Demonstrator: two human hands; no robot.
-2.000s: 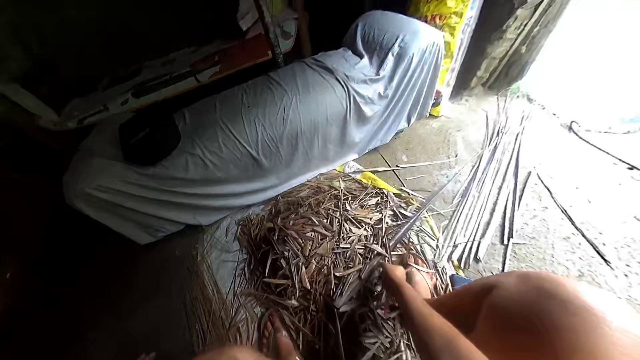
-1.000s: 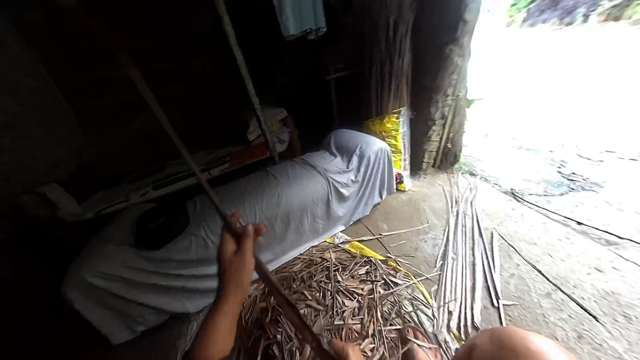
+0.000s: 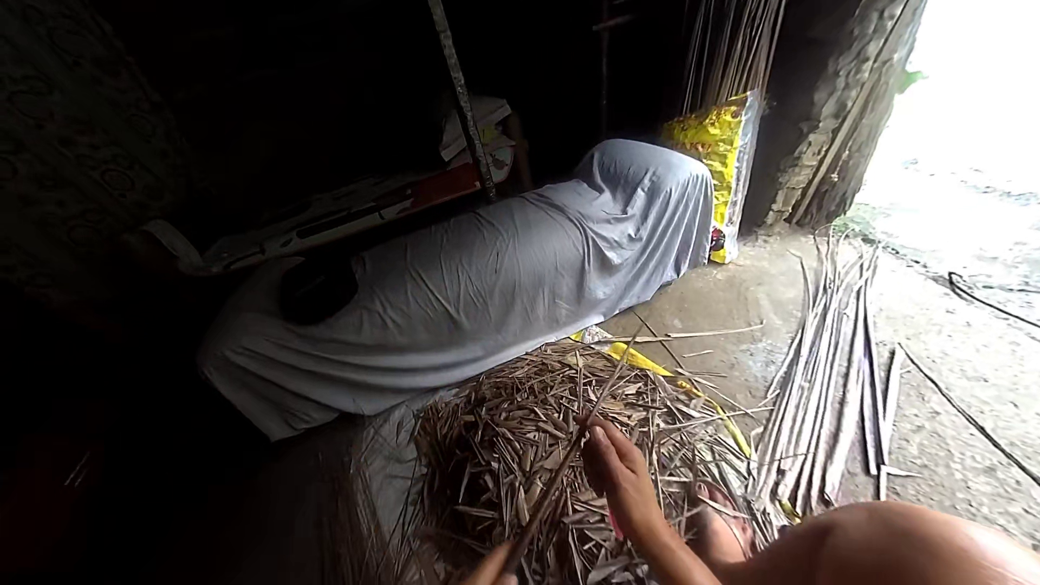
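My right hand is closed around a long, thin, dry plant stalk, which slants from lower left to upper right. At the bottom edge my left hand, largely cut off by the frame, grips the stalk's darker lower part. Beneath both hands lies a heap of dry, brown leaf pieces and shavings. To the right, long pale strips lie roughly side by side on the ground.
A long object under a grey cloth lies behind the heap, with a dark item on it. A yellow sack stands by the post. My foot is beside the heap; a dark cord lies at right.
My left hand, raised over the grey cloth with a long stalk one second ago, is now down at the bottom edge. My right hand shows above the heap, farther up than a second ago.
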